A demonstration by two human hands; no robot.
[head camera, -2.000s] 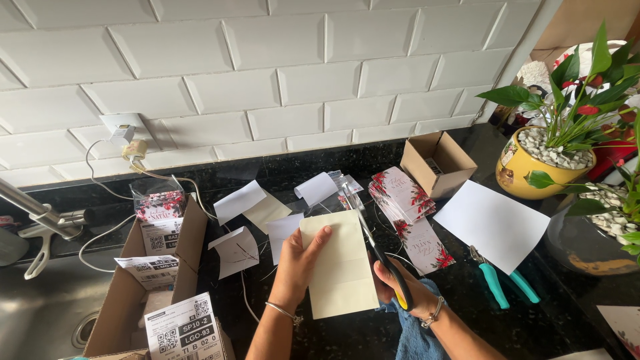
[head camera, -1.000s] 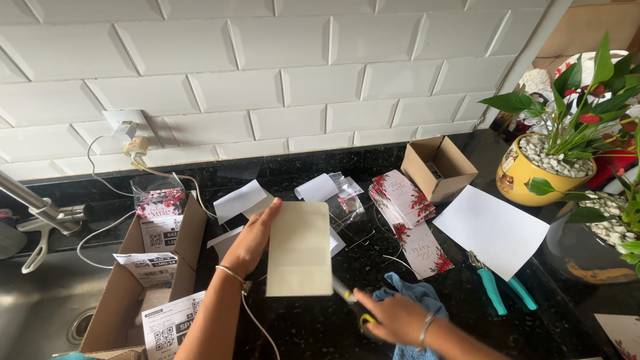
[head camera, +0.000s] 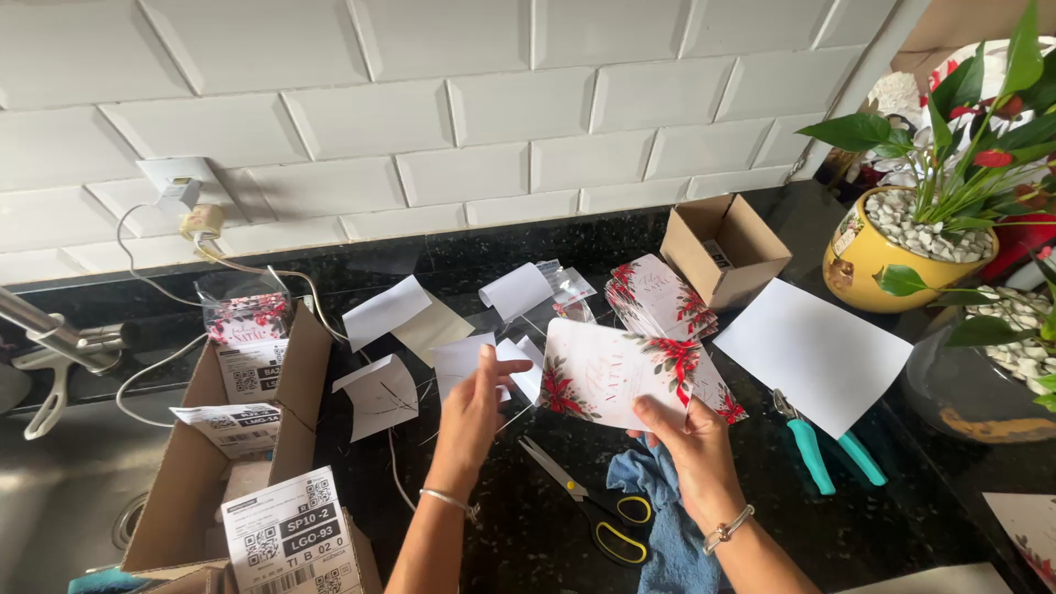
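Between the thumb and fingers of my right hand [head camera: 681, 433] is a white printed card [head camera: 615, 371] with red poinsettia corners, tilted above the counter. My left hand [head camera: 478, 404] is raised left of the card, fingers spread and holding nothing. Below the card, black-and-yellow scissors [head camera: 582, 495] lie on the dark counter, touching or beside a crumpled blue cloth [head camera: 668, 528]. A stack of similar cards [head camera: 652, 289] sits behind, with another card [head camera: 714, 396] partly hidden by the held one. Loose white paper pieces [head camera: 384, 309] and a cream piece [head camera: 433, 330] lie behind my left hand.
An open cardboard box [head camera: 301, 388] with labelled packets stands left, beside the sink [head camera: 49, 495]. A small cardboard box [head camera: 726, 256], white sheet [head camera: 817, 355], teal-handled pliers or cutters [head camera: 813, 454] and yellow plant pot [head camera: 899, 264] are to the right. A cable [head camera: 396, 470] crosses the counter.
The scissors have left my right hand and lie on the counter. The cream sheet my left hand held up is no longer seen there; my right hand now holds a printed card.
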